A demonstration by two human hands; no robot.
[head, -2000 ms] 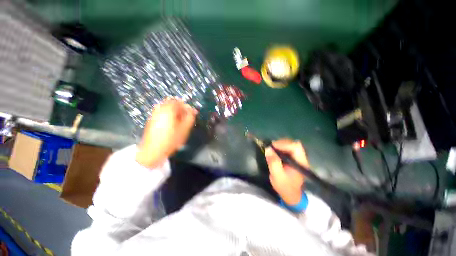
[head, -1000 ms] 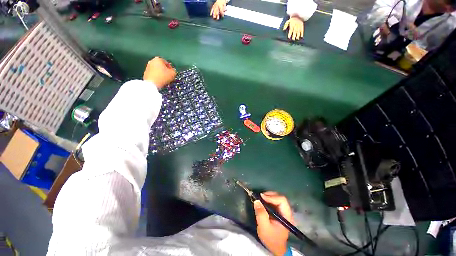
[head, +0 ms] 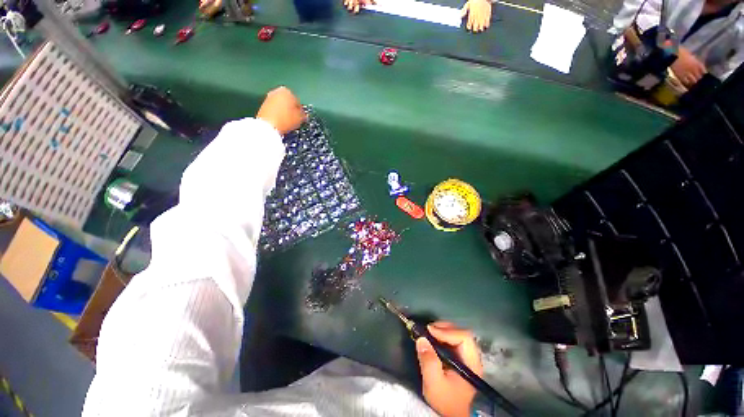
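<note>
My left hand (head: 282,111) is at the far upper edge of the clear blister tray (head: 314,183), fingers curled down; what it holds, if anything, is hidden. The tray's pockets hold small boards or modules. My right hand (head: 447,366) holds the black soldering iron (head: 449,355) like a pencil, its metal tip pointing up-left just above or on the mat. A heap of silver-white and red components (head: 373,243) lies beside the tray's near right corner. A dark hair-like heap (head: 328,287) lies nearer the bench edge.
A yellow tip cleaner (head: 453,204), a red oval piece (head: 409,207) and a blue-and-white item (head: 396,182) lie right of the tray. The black iron stand (head: 522,236) and cabled black box (head: 600,301) stand further right. Other people's hands (head: 476,14) show opposite. A slotted rack (head: 65,130) stands left.
My left hand went from the tray's near side to its far edge, then slightly right. My right hand keeps the iron. The view has become sharper and shifted, showing more across the bench.
</note>
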